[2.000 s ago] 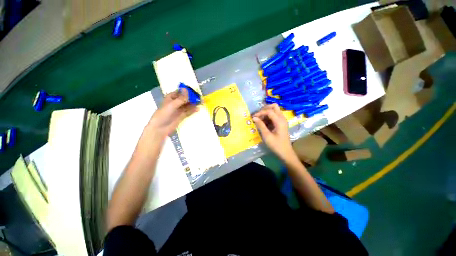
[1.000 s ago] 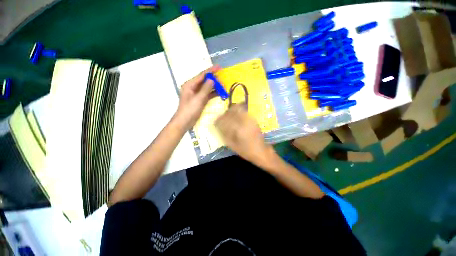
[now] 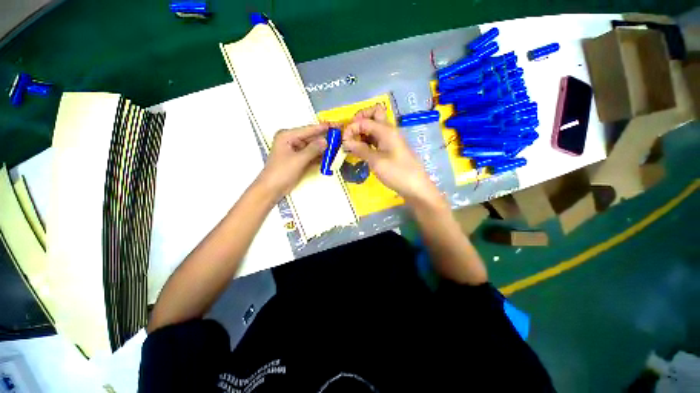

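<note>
My left hand [image 3: 295, 157] holds a blue battery cell [image 3: 331, 151] upright by its upper part, above the liner sheet. My right hand [image 3: 380, 150] is close at the cell's right side, fingers pinched; a small pale adhesive pad [image 3: 338, 160] shows between the hand and the cell. The cream release liner sheet [image 3: 270, 77] lies slanted across the bench under my left hand. A single blue cell [image 3: 418, 118] lies on the mat just right of my right hand. The pile of blue cells [image 3: 491, 107] lies further right.
A stack of adhesive sheets [image 3: 134, 222] stands at left, with loose curved liner strips [image 3: 27, 238] beside it. A smartphone [image 3: 572, 115] and one cell [image 3: 543, 51] lie right of the pile. Open cardboard boxes [image 3: 631, 73] are far right. Padded cells [image 3: 189, 9] lie on the green belt.
My right hand has moved up and right to the cell's side, and a pale pad now shows there. The held cell has turned more upright. The view has shifted slightly.
</note>
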